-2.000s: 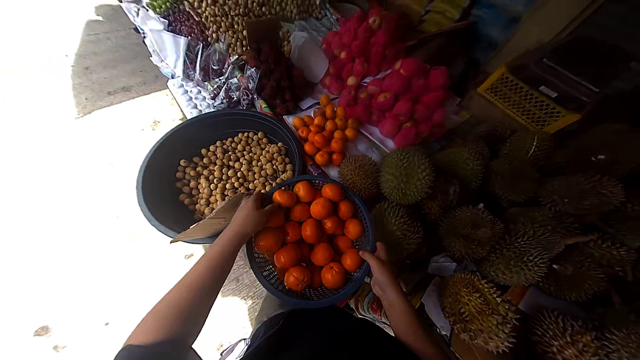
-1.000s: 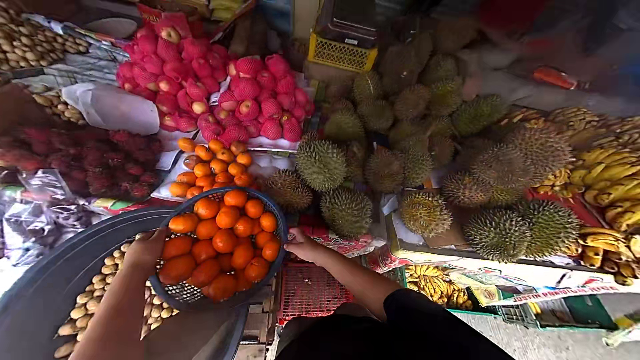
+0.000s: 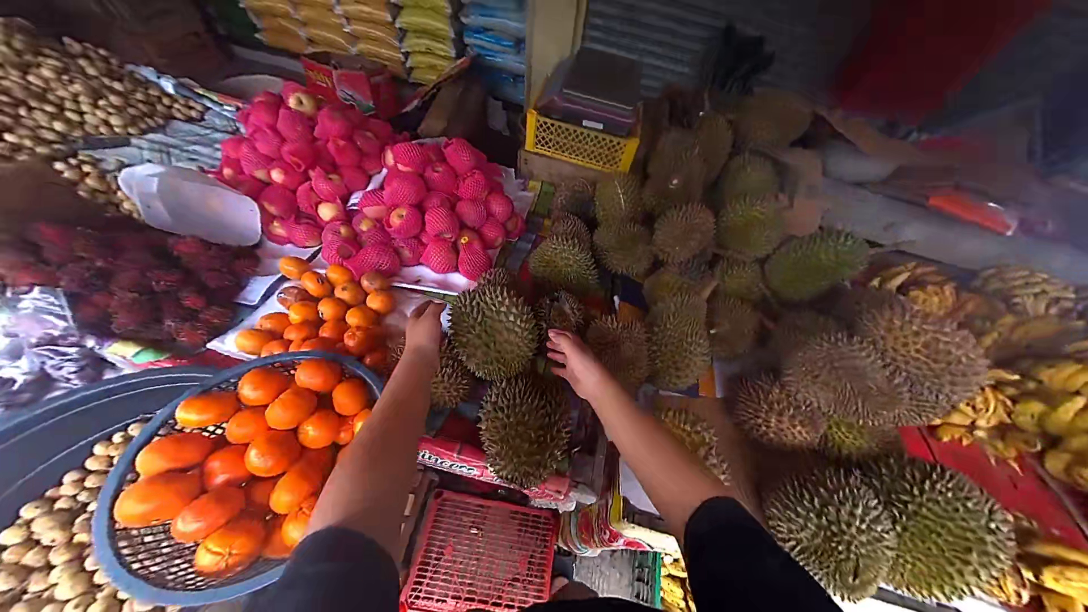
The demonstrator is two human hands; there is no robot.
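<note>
My left hand [image 3: 425,327] is at the left side of a spiky green-brown durian [image 3: 493,330], close to it; whether it touches is unclear. Opposite it, on the right side, my right hand [image 3: 574,361] has its fingers spread, with a gap to that fruit. Another durian [image 3: 525,429] lies just below, between my forearms. The blue plastic basket of orange fruit [image 3: 291,408] rests at the lower left, partly behind my left forearm, over the large dark tub [image 3: 51,425] of small round tan fruit. Loose orange fruit [image 3: 319,310] lies left of my left hand.
Apples in pink foam nets [image 3: 442,200] lie beyond the loose orange fruit. Rambutans [image 3: 127,280] are at the left. More durians [image 3: 837,378] and bananas [image 3: 1045,416] spread to the right. A red plastic crate [image 3: 480,552] stands low in front, a yellow crate [image 3: 582,140] at the back.
Both hands have let go of the blue basket, which they held before, and are now at either side of a durian. The basket rests over the tub. The view has turned.
</note>
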